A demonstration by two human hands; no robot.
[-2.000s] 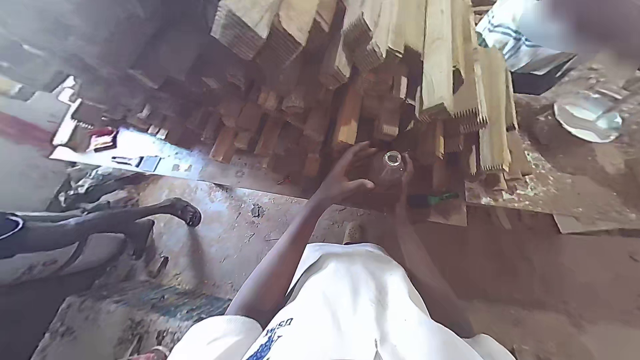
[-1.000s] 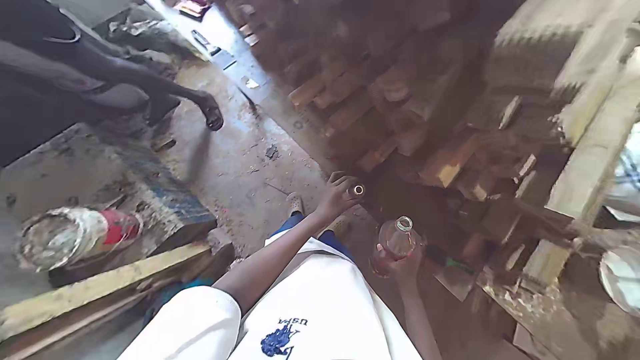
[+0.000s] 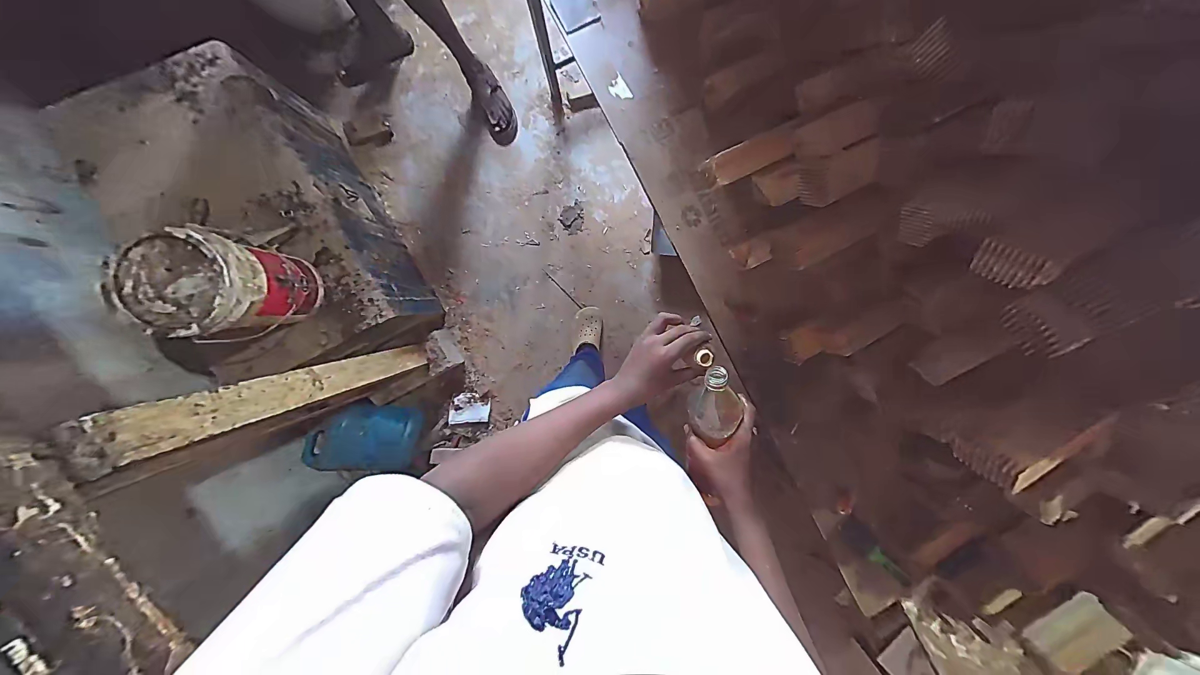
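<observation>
My right hand (image 3: pixel 727 457) is closed around the body of a clear bottle (image 3: pixel 714 412), which stands upright with its neck uncapped and some liquid inside. Just left of the bottle's mouth, my left hand (image 3: pixel 661 354) holds a small bottle cap (image 3: pixel 704 357) in its fingertips, with the hollow side up. Cap and bottle mouth are close to each other; whether they touch I cannot tell.
A long board edge (image 3: pixel 694 216) runs beside my hands, with stacked finger-jointed wood pieces (image 3: pixel 834 187) at right. At left are a paint-crusted bucket (image 3: pixel 216 286), a timber beam (image 3: pixel 253 398) and a blue jerrycan (image 3: pixel 366 438). Another person's sandalled foot (image 3: pixel 492 103) is ahead.
The view has swung left. My left hand, apart from the bottle a second ago, is now beside its mouth.
</observation>
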